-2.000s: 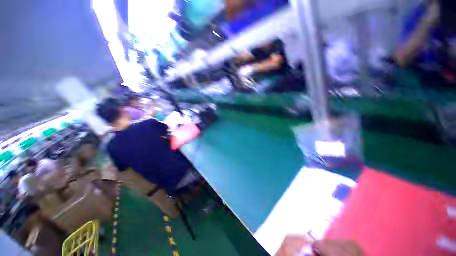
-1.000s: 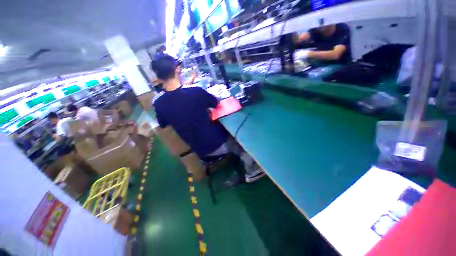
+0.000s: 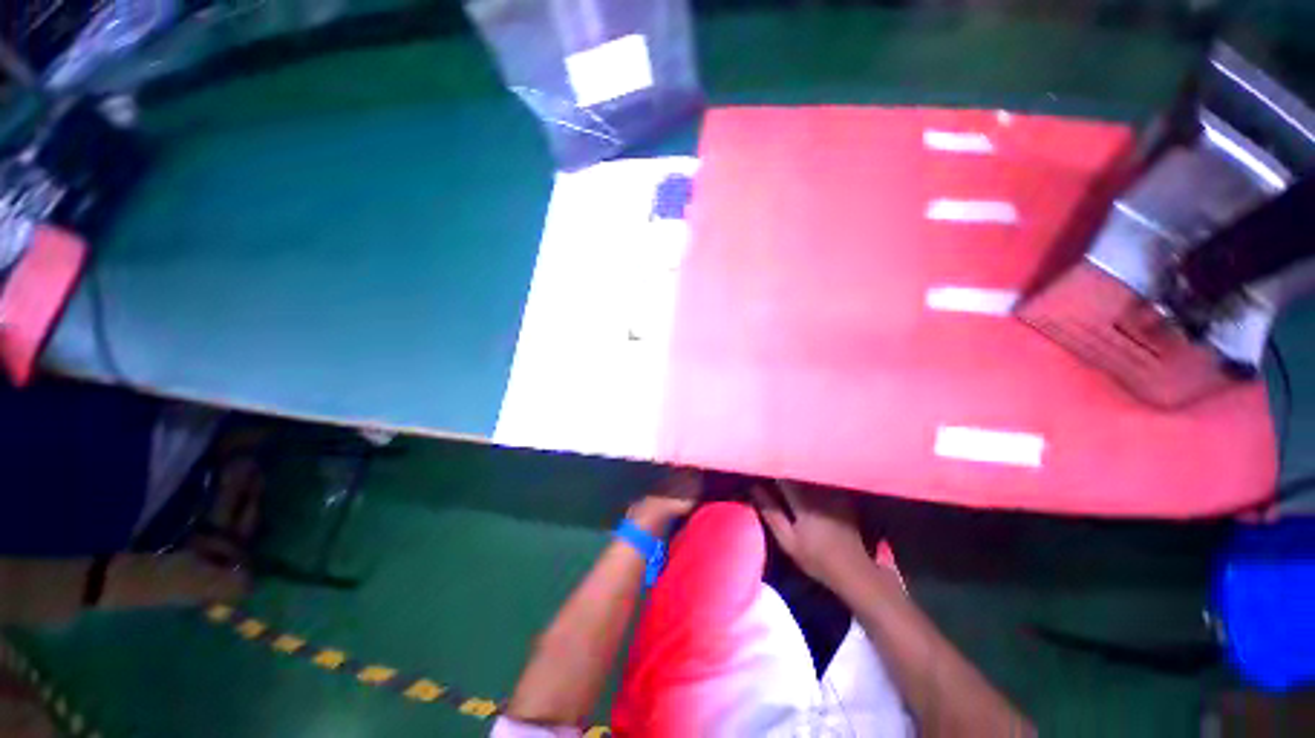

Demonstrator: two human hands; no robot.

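My left hand (image 3: 669, 500), with a blue strap on its wrist, is low at the bench's front edge, near my lap. My right hand (image 3: 811, 528) is close to its right, also just below the edge. The fingers of both are partly hidden and blurred, and I cannot tell if they hold anything. The red mat (image 3: 822, 317) lies on the bench directly above my hands, with several short white strips (image 3: 972, 300) in a row. The white paper sheet (image 3: 594, 317) with a dark block lies along its left side.
A clear bag with a white label (image 3: 612, 69) stands behind the paper. A metal and black device (image 3: 1154, 289) stands on the mat's right. A blue round stool (image 3: 1276, 598) is at lower right. Another person's dark clothing (image 3: 72, 469) and a red mat (image 3: 41, 296) show at left.
The view has swung from the aisle and the seated person down to the mat and my lap. My hands, out of view one second ago, now show below the bench edge.
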